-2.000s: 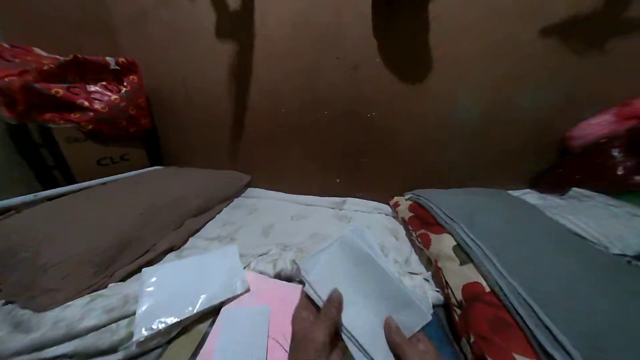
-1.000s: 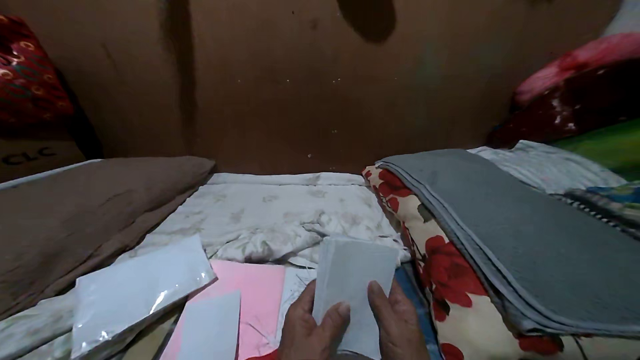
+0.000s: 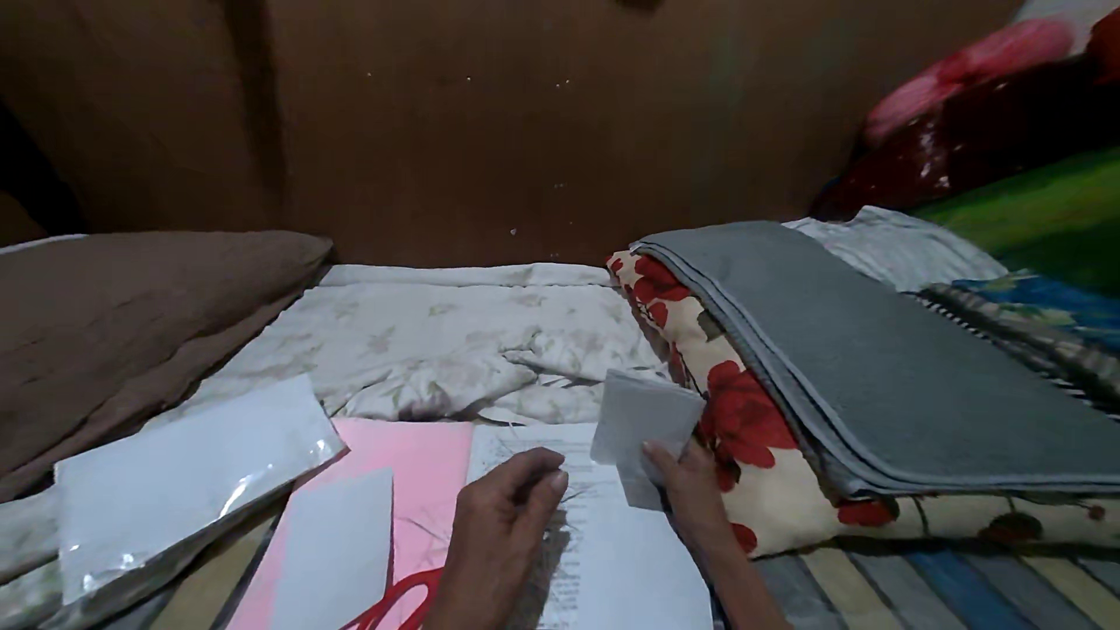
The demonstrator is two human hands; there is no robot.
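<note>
My right hand (image 3: pixel 687 490) grips a small stack of light grey sheets (image 3: pixel 647 420) at its lower right edge, thumb on top. My left hand (image 3: pixel 507 534) hovers to the left of the stack, its thumb and forefinger close together; whether something thin is between them I cannot tell. Beneath both hands lies a printed white paper sheet (image 3: pixel 639 560). To its left a pink sheet (image 3: pixel 429 455) carries a white rectangular piece (image 3: pixel 337 551). Red handles, seemingly of scissors (image 3: pixel 402 595), show partly behind my left wrist. Farther left rests a glossy clear plastic packet of white sheets (image 3: pixel 197 481).
A brown blanket (image 3: pixel 131 324) lies at the left. The middle has a pale floral cloth (image 3: pixel 455 332). At the right, a folded grey blanket (image 3: pixel 857 367) rests on a red-flowered cushion or mattress (image 3: pixel 752 437). Behind stands a brown wall (image 3: pixel 490 131).
Both hands were on the grey sheets one second ago. My left hand has come off them, while my right hand has carried them to the right, uncovering the printed paper.
</note>
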